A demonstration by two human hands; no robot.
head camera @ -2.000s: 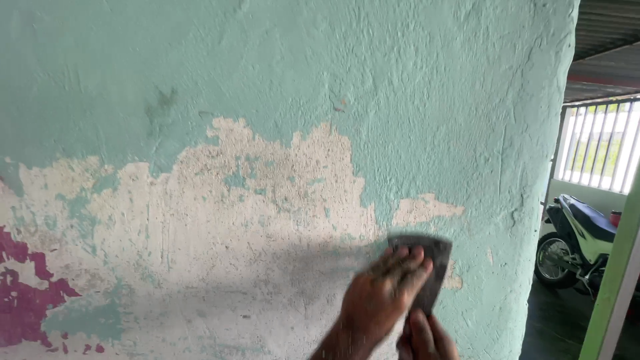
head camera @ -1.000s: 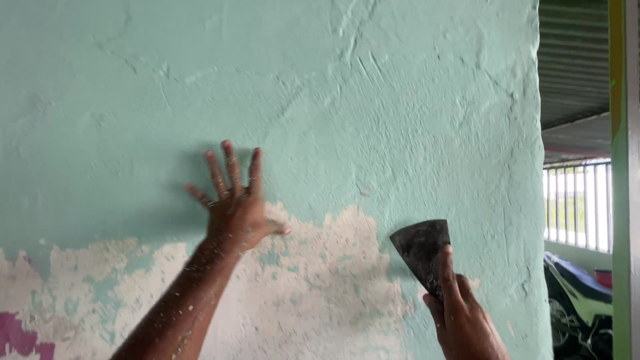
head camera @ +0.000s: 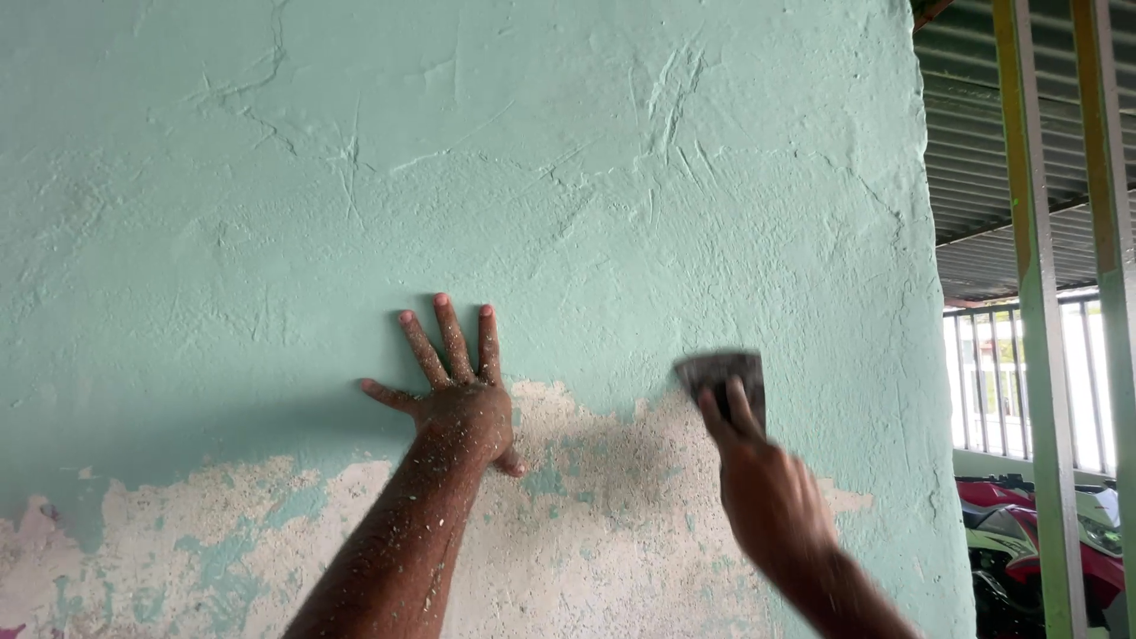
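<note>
My left hand [head camera: 463, 413] lies with fingers spread against the green painted wall [head camera: 532, 222], holding nothing; paint flakes dot the hand and forearm. To its right, my right hand [head camera: 768, 497] grips a paint scraper [head camera: 723, 377] with a wide dark metal blade. The blade is at the upper edge of the bare patch [head camera: 612, 532], where pale plaster shows with small green specks of paint. Motion blurs the scraper and the right hand a little. Its handle is mostly hidden by the fingers.
The wall's rough vertical edge [head camera: 932, 266] stands on the right. Beyond it are green and brown posts [head camera: 1047, 355], a corrugated metal roof [head camera: 967, 133], a barred opening [head camera: 990, 382] and red motorcycles [head camera: 1012, 532]. Cracks and ridges run across the upper wall.
Two seconds ago both hands were together at the scraper; by one second ago the left hand was spread on the wall. The view has shifted since then.
</note>
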